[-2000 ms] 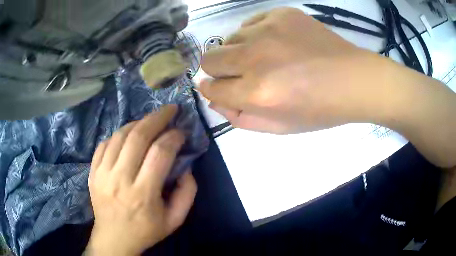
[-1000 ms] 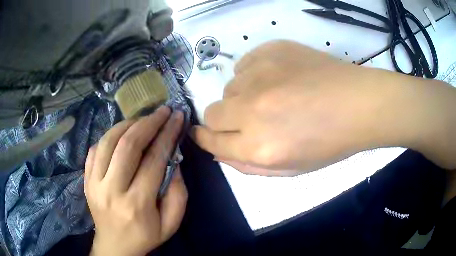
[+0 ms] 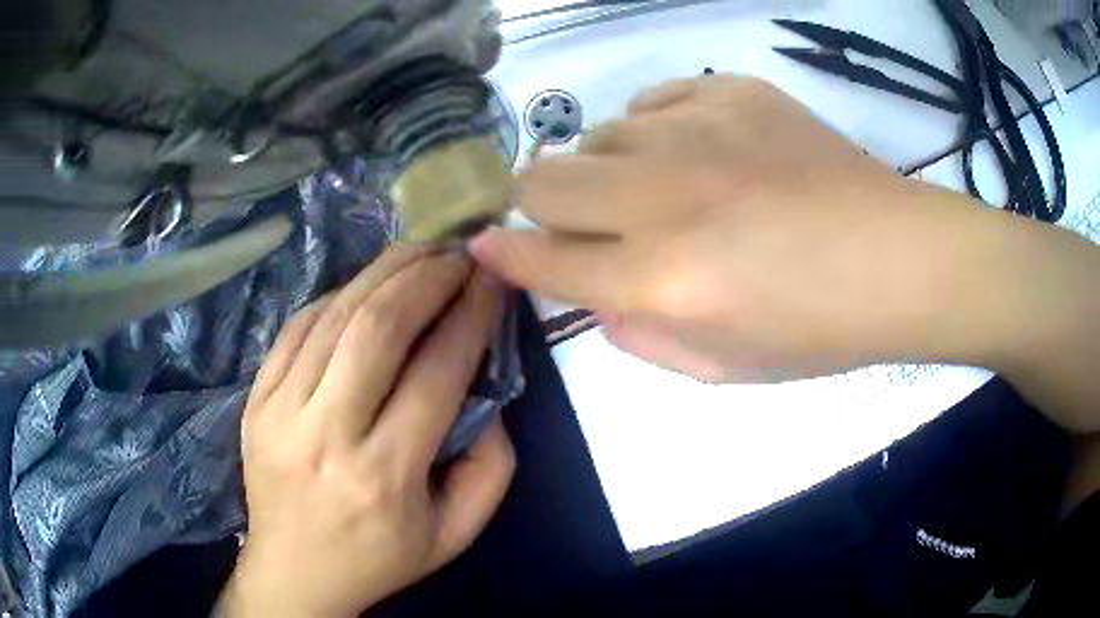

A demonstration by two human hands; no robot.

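Observation:
Patterned blue-grey cloth (image 3: pixel 133 447) with pale leaf motifs lies gathered at the left, under the machine head. My left hand (image 3: pixel 374 423) is bare and holds a fold of it between thumb and fingers, fingertips just below the tan tension knob (image 3: pixel 452 191). My right hand (image 3: pixel 712 229) is bare and slightly blurred, its thumb and fingertips close together at the cloth edge beside the knob. Whether they pinch the cloth is hidden. Dark cloth (image 3: pixel 543 483) hangs below and right of my left hand. The needle and presser foot are hidden.
The grey machine head (image 3: pixel 145 109) fills the upper left. A perforated metal disc (image 3: pixel 554 117) lies on the white bed behind my right hand. Black snips (image 3: pixel 869 66) and black scissors (image 3: pixel 1019 133) lie at the upper right. A white table covering (image 3: pixel 700 447) ends near the dark-clothed lap.
Compared with one second ago, the view has shifted, with knob and left hand further right in the picture. My right fingertips have moved up, closer to the left fingertips and knob.

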